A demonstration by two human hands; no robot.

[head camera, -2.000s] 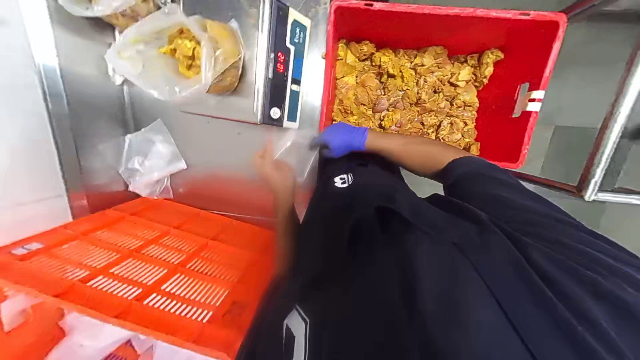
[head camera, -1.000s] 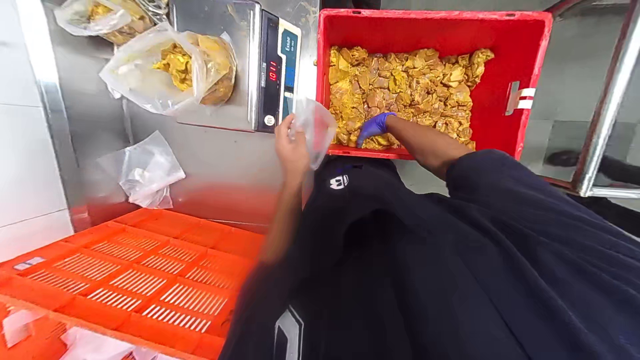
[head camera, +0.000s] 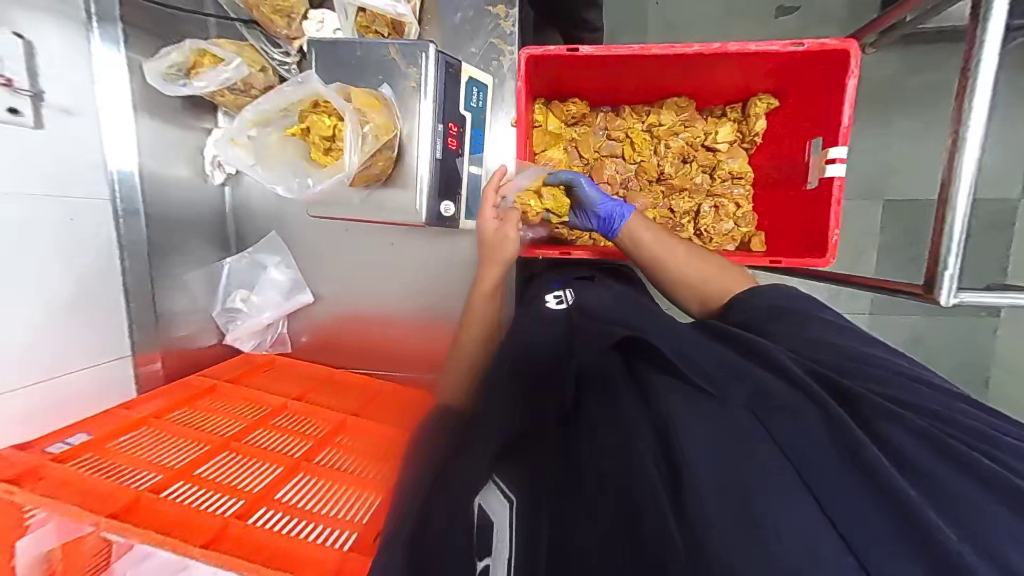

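My bare left hand (head camera: 499, 222) grips a clear plastic bag (head camera: 524, 178) by its edge at the near left corner of a red plastic crate (head camera: 688, 52). My right hand (head camera: 590, 203), in a blue glove, holds yellow marinated meat pieces (head camera: 544, 202) at the bag's mouth. More marinated meat (head camera: 640, 156) covers much of the crate's floor. On the digital weighing scale (head camera: 416, 136), left of the crate, rests an open plastic bag of marinated meat (head camera: 372, 132); the lit display shows 1.012.
More filled bags (head camera: 240, 76) stand beyond and left of the scale on the steel counter (head camera: 376, 288). Empty plastic bags (head camera: 260, 296) lie nearer me. An orange slotted crate (head camera: 232, 448) is at the lower left. A metal rail (head camera: 964, 152) runs along the right.
My gloved right hand has lifted meat from the red crate and moved left to the bag. My left hand still holds the bag, now close to the right hand.
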